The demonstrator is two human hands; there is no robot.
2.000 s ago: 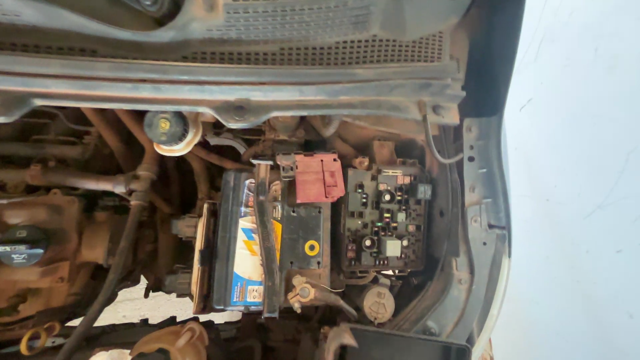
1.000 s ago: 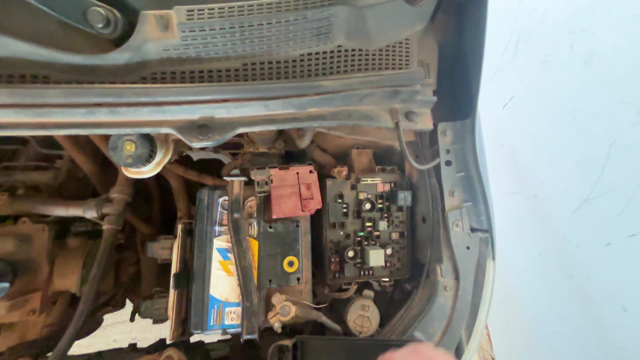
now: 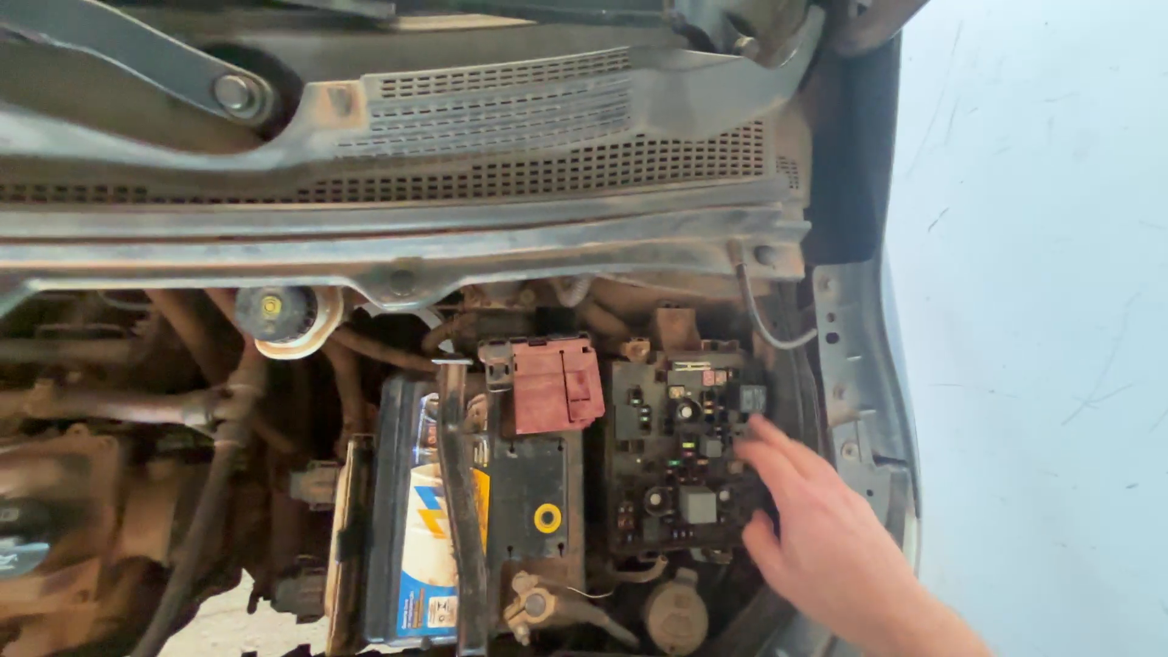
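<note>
My right hand (image 3: 821,529) reaches in from the lower right, its fingertips at the right edge of the open fuse box (image 3: 630,484), just below a black relay (image 3: 752,398). Its fingers are spread and hold nothing that I can see. Fuses and relays, among them a grey relay (image 3: 698,505), fill the box. Left of it is the car battery (image 3: 538,474), with a red plastic terminal cover (image 3: 552,383) at its upper end and a metal hold-down bar (image 3: 464,520) across it. A cable clamp (image 3: 531,602) sits at its lower end. My left hand is out of view.
A ribbed cowl grille (image 3: 547,173) and a metal crossmember (image 3: 547,246) run above the bay. The fluid reservoir cap (image 3: 274,310) is at left, hoses and engine parts below it. A round cap (image 3: 676,613) lies below the fuse box, and the fender edge (image 3: 871,438) borders the right.
My right hand has come up over the fuse box's right edge; a second ago only a blurred bit of it showed at the bottom, and before that none.
</note>
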